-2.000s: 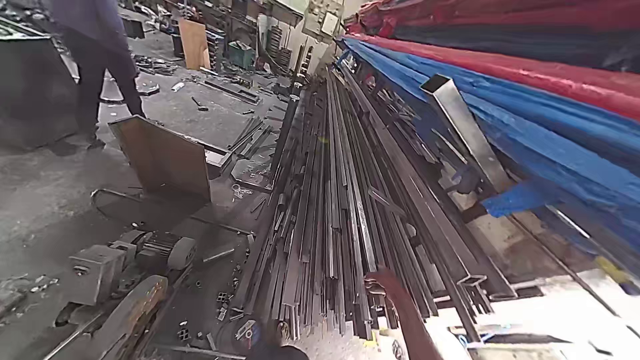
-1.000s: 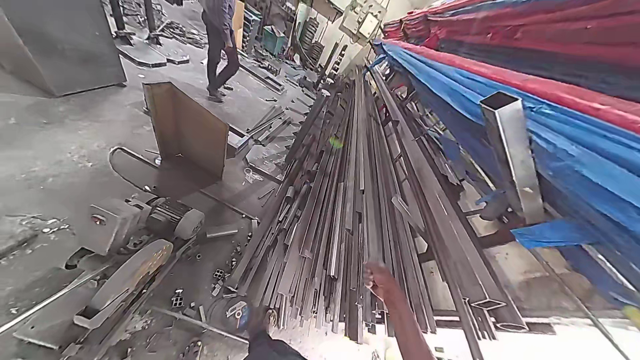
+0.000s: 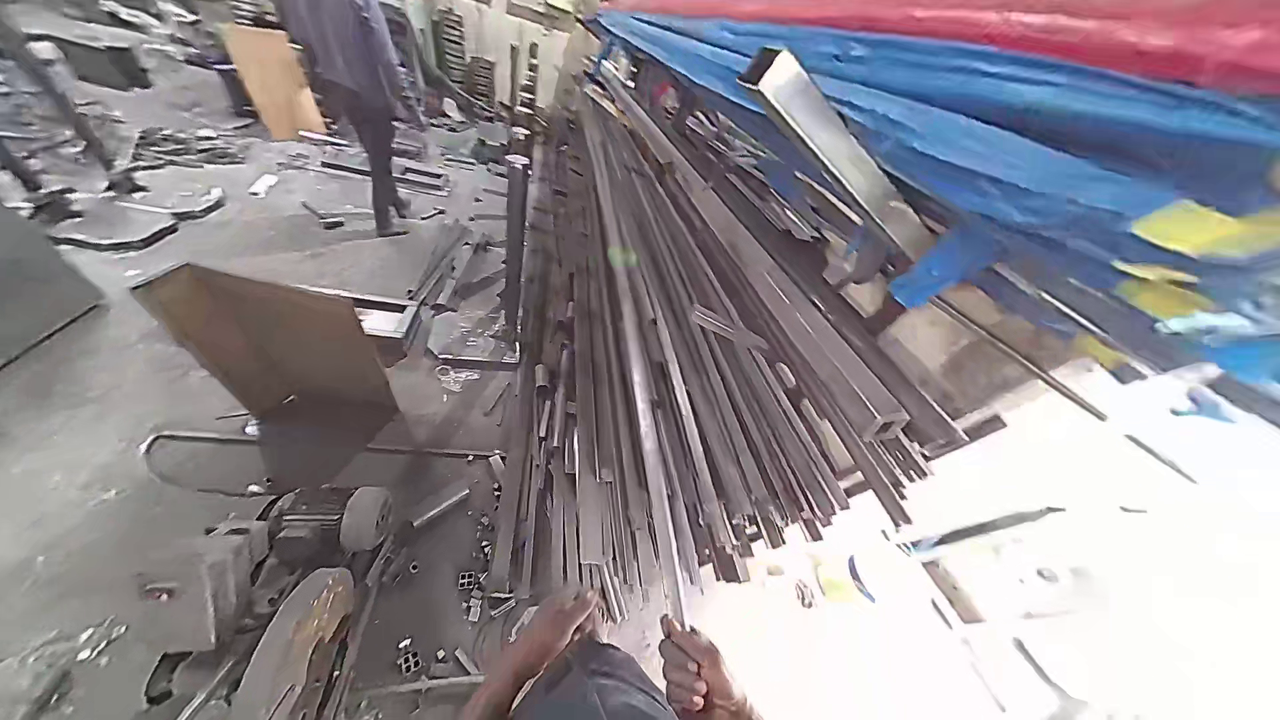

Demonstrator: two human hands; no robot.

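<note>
A long pile of metal bars and tubes (image 3: pixel 720 370) runs away from me up the middle of the view. My right hand (image 3: pixel 695 665) is closed around the near end of a long thin metal bar (image 3: pixel 640 400), which lies along the top of the pile. My left hand (image 3: pixel 565 615) is beside the near ends of the bars, left of my right hand; its fingers are bent, and whether it grips a bar cannot be made out. My knee in dark cloth (image 3: pixel 595 685) shows between the hands.
At the lower left stands a cut-off machine with a motor (image 3: pixel 320 520) and a wheel guard (image 3: pixel 300 640). A bent sheet panel (image 3: pixel 270 340) stands on the floor behind it. Blue tarpaulin (image 3: pixel 960 140) and an upright square tube (image 3: pixel 840 150) flank the pile's right side. A person (image 3: pixel 360 100) is farther back.
My right hand has moved down toward me and now holds the end of a long bar. My left hand has come into plain view near the bar ends. The person at the back has moved.
</note>
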